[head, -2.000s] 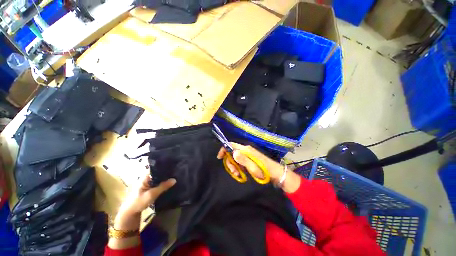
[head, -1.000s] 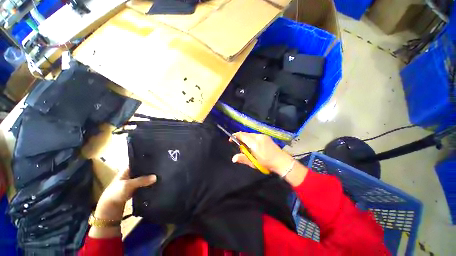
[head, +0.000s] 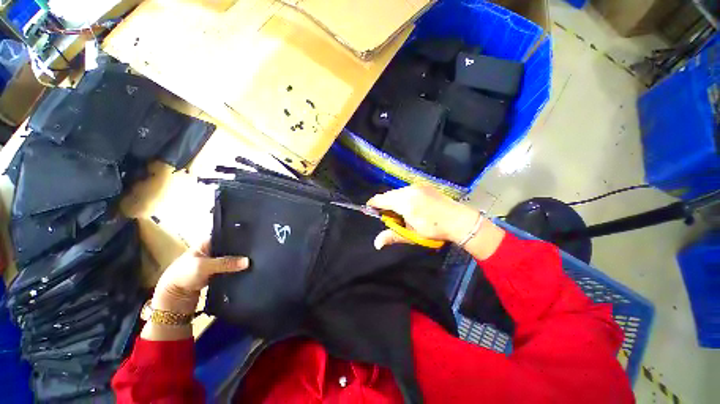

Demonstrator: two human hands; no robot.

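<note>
A small stack of black pouches (head: pixel 264 260) with a white logo on the top face is held over my lap. My left hand (head: pixel 189 276) grips its left edge, thumb on top. Short black tabs stick out at the upper left corner. My right hand (head: pixel 422 217) holds the yellow-handled scissors (head: pixel 406 230). The silver blades point left at the stack's upper right corner; whether they are open or closed I cannot tell. The black apron lies beneath and beside the stack.
A large pile of black pouches (head: pixel 71 177) lies at left. Tiny black scraps (head: pixel 300 114) dot the cardboard (head: pixel 229 75). A blue bin (head: pixel 533 95) holding pouches stands ahead right. A blue lattice basket (head: pixel 608 296) is beside my lap.
The view has shifted, so the table and bin sit higher. The scissors have turned flatter, their blades now at the stack's upper right corner. Since the earliest frame, the logo face has come into view.
</note>
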